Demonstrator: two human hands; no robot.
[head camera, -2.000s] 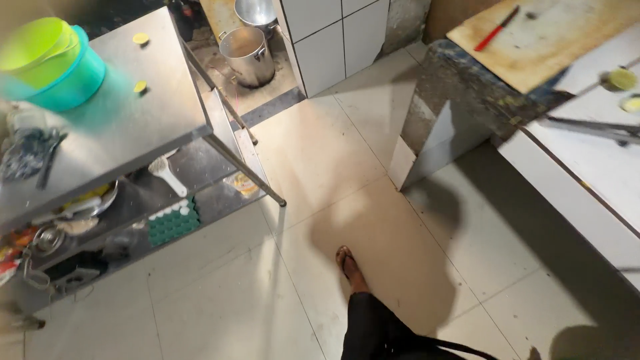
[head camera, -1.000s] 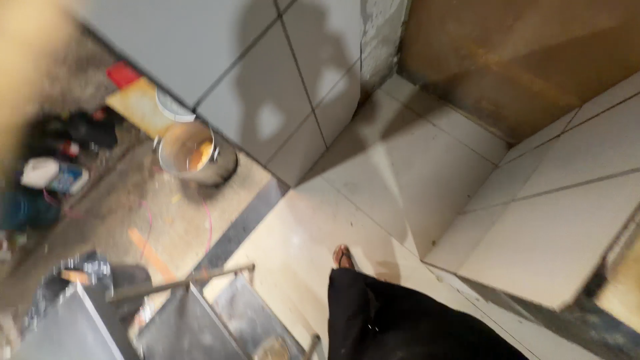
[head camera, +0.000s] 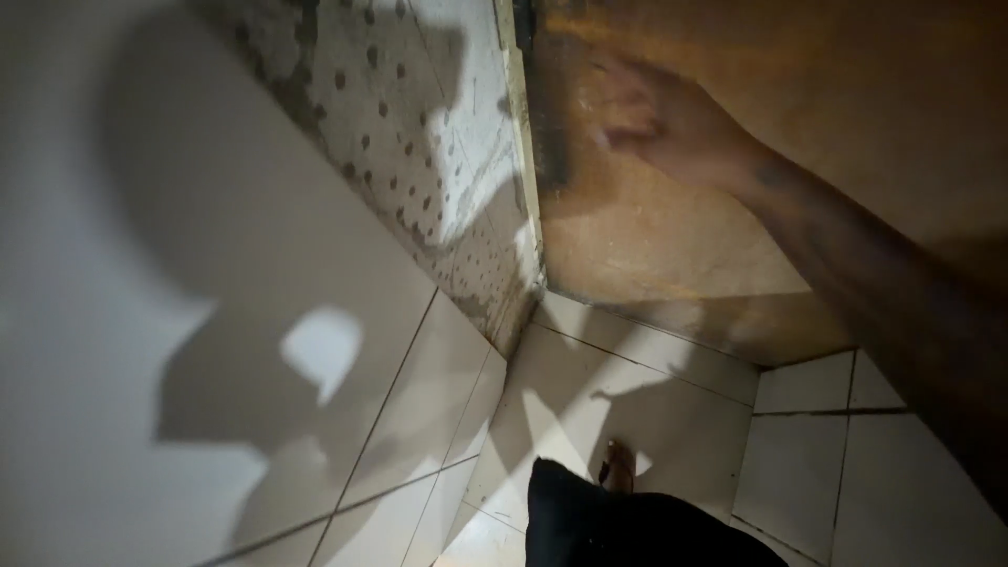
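Note:
From the right, my right hand (head camera: 665, 118) reaches out in front of a brown wooden door or panel (head camera: 748, 260), close to its left edge. The fingers are curled and blurred by motion. A dark strip (head camera: 551, 118) on the panel's edge lies just left of the fingertips. Whether the hand touches the panel or holds anything small, I cannot tell. My left hand is out of view.
White tiled wall (head camera: 354, 409) fills the left side, with a stained, dotted plaster section (head camera: 409, 134) beyond it. A low tiled wall (head camera: 799, 465) is at the right. My sandalled foot (head camera: 618, 465) stands on the tiled floor (head camera: 551, 370) between them.
My right hand and forearm have come into view in front of the brown panel. The view has moved away from the metal table and pot, toward the panel.

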